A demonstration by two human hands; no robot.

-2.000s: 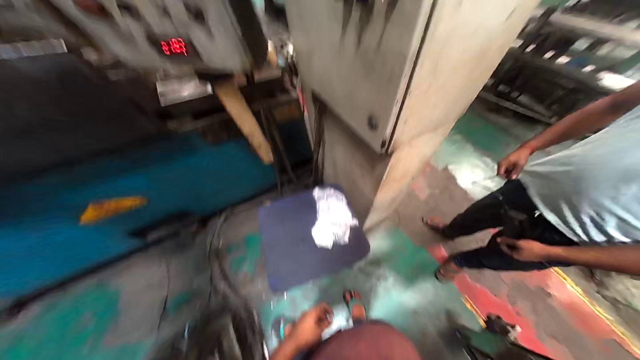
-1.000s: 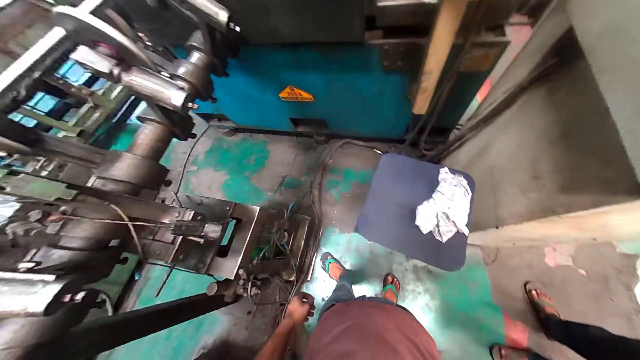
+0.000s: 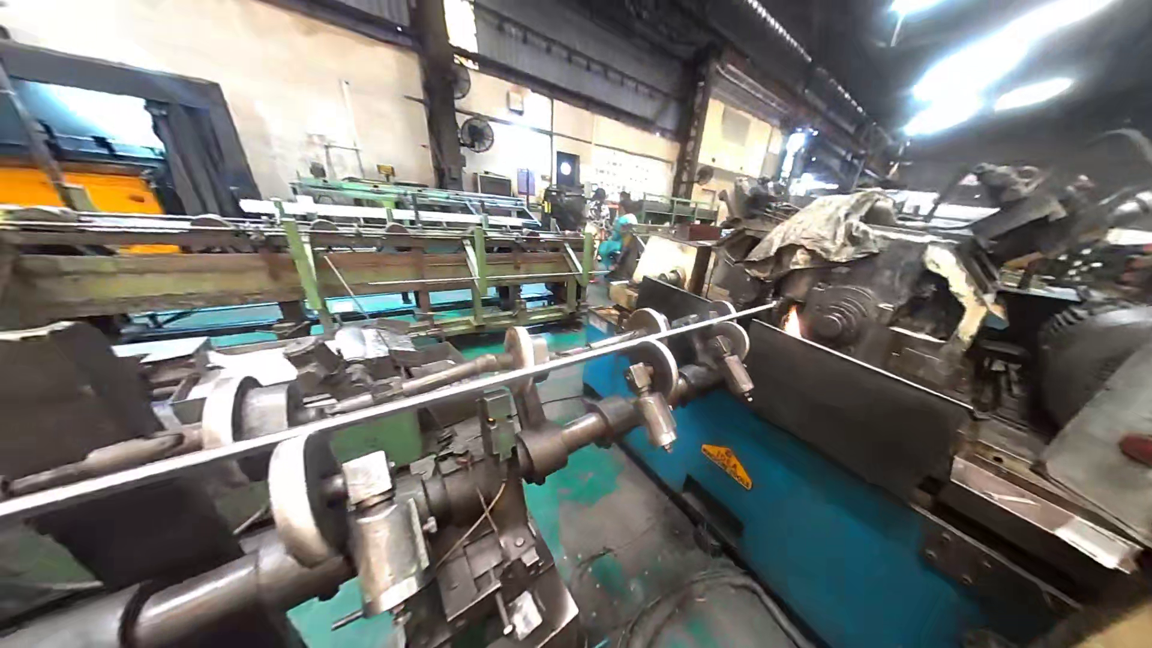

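Neither of my hands shows in the head view now. A long bright metal bar (image 3: 414, 394) lies across the machine's support rollers, running from the lower left up to the machine head at the right. One large roller (image 3: 304, 499) stands close in front, with another roller (image 3: 654, 369) farther along. Sparks or a flame (image 3: 792, 321) glow at the bar's far end, beside a round stepped machine part (image 3: 837, 312).
The blue machine base (image 3: 774, 531) bears a yellow warning plate (image 3: 725, 465). Cables (image 3: 720, 580) lie on the floor beside it. Behind stands a green-posted rack (image 3: 306, 265) with long bars; a person (image 3: 618, 238) is in the background. Cloth (image 3: 828, 234) drapes the machine.
The view has swung up from the floor to the machine line. A hand, my feet and the mat with white cloth, seen one second ago, are out of view.
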